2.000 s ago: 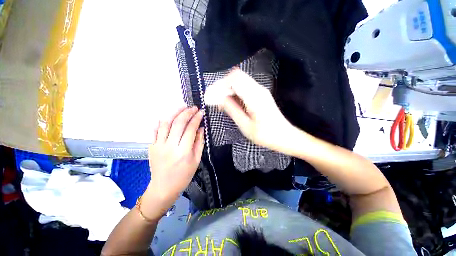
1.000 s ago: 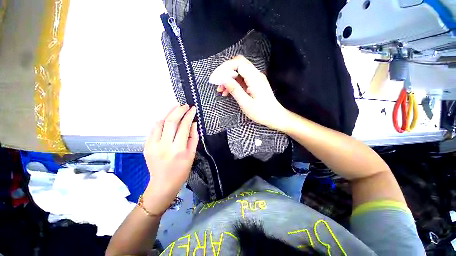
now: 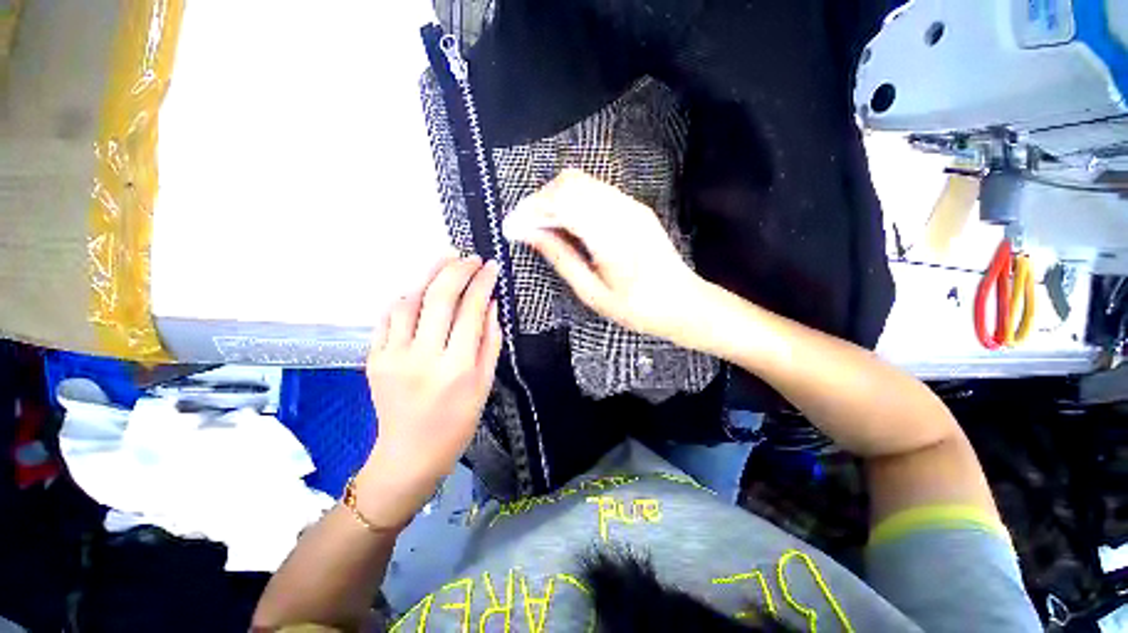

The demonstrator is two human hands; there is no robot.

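Note:
A dark zipper (image 3: 486,186) with silvery teeth runs along the edge of the garment's black lining (image 3: 779,186), its metal pull near the top. A grey-black checked piece (image 3: 619,142) lies on the lining just right of the zipper. My left hand (image 3: 439,352) lies flat with its fingertips on the zipper's left side, pressing the tape. My right hand (image 3: 606,254) has thumb and fingers pinched together beside the zipper teeth, over the checked piece. A small pale item shows at its fingertips; what it is cannot be told for certain.
The white sewing machine head (image 3: 990,74) stands at upper right. Red and yellow-handled scissors (image 3: 993,297) lie below it. Cardboard with yellow tape (image 3: 124,223) lies at the left table edge. White cloth (image 3: 186,464) lies in a blue crate (image 3: 328,427) at lower left.
My right hand has moved from over the checked piece left to the zipper's edge, much as it was two seconds ago. My left hand stays on the tape. The view has shifted slightly.

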